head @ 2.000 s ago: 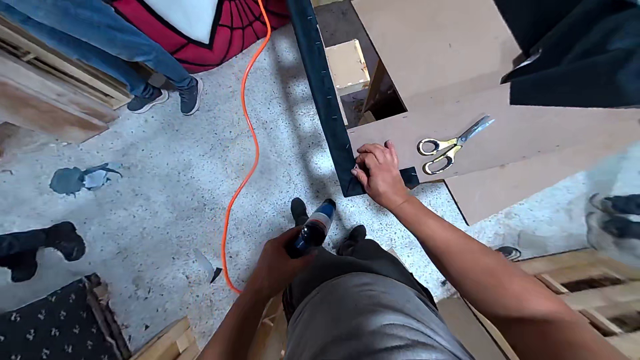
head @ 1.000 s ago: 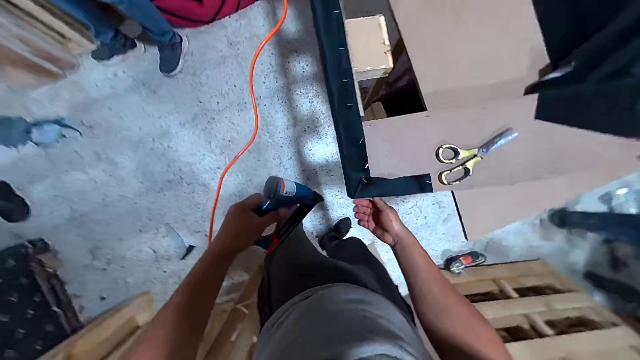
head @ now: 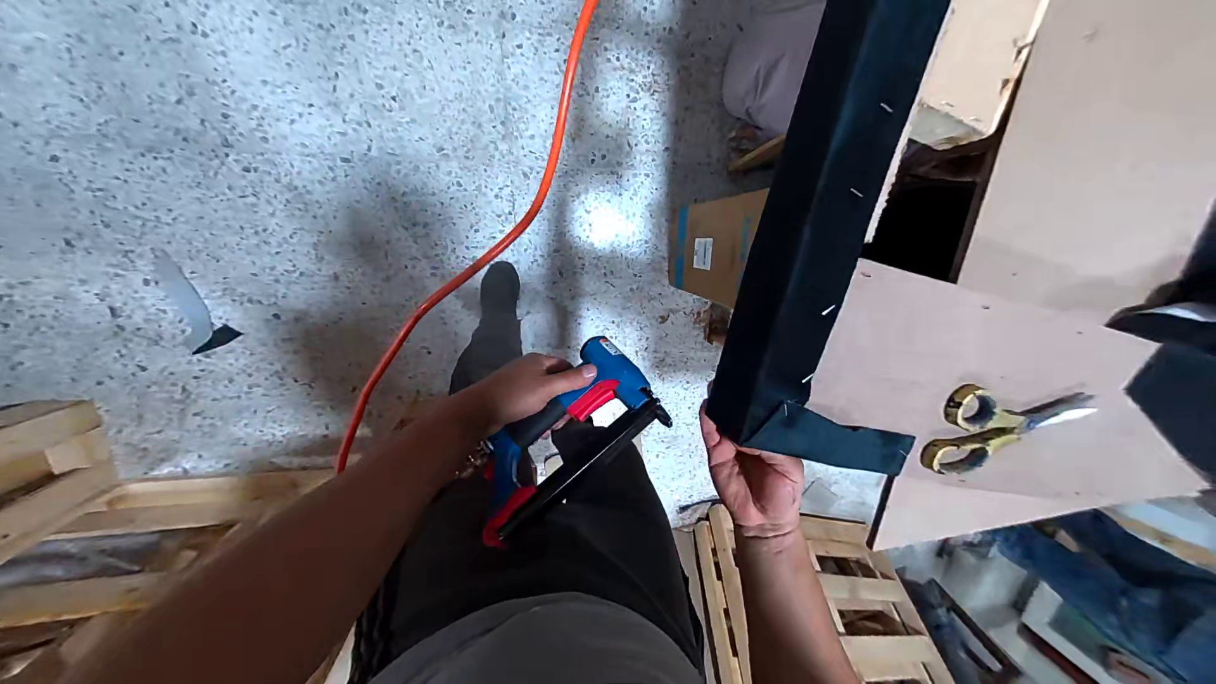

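Observation:
My left hand (head: 537,388) grips a blue and red pneumatic staple gun (head: 570,442) by its handle, above my lap, its nose toward the panel. My right hand (head: 755,475), palm up, touches the underside of the panel's corner, its fingertips partly hidden by black fabric. That black fabric (head: 807,218) wraps the long edge of a board frame and is fixed with several staples. A short fabric strip (head: 836,440) runs from the corner along the near edge. Yellow-handled scissors (head: 997,427) lie on the brown board (head: 997,332), right of the strip.
An orange air hose (head: 508,237) curves over the speckled floor. Wooden slatted frames stand at lower left (head: 171,508) and below my right forearm (head: 874,598). A cardboard box (head: 717,242) sits on the floor beside the panel. More dark fabric (head: 1178,399) lies at far right.
My right hand has moved from on top of the corner to its underside. My left hand has turned the staple gun, still held, so its nose points toward the panel. The view has moved closer.

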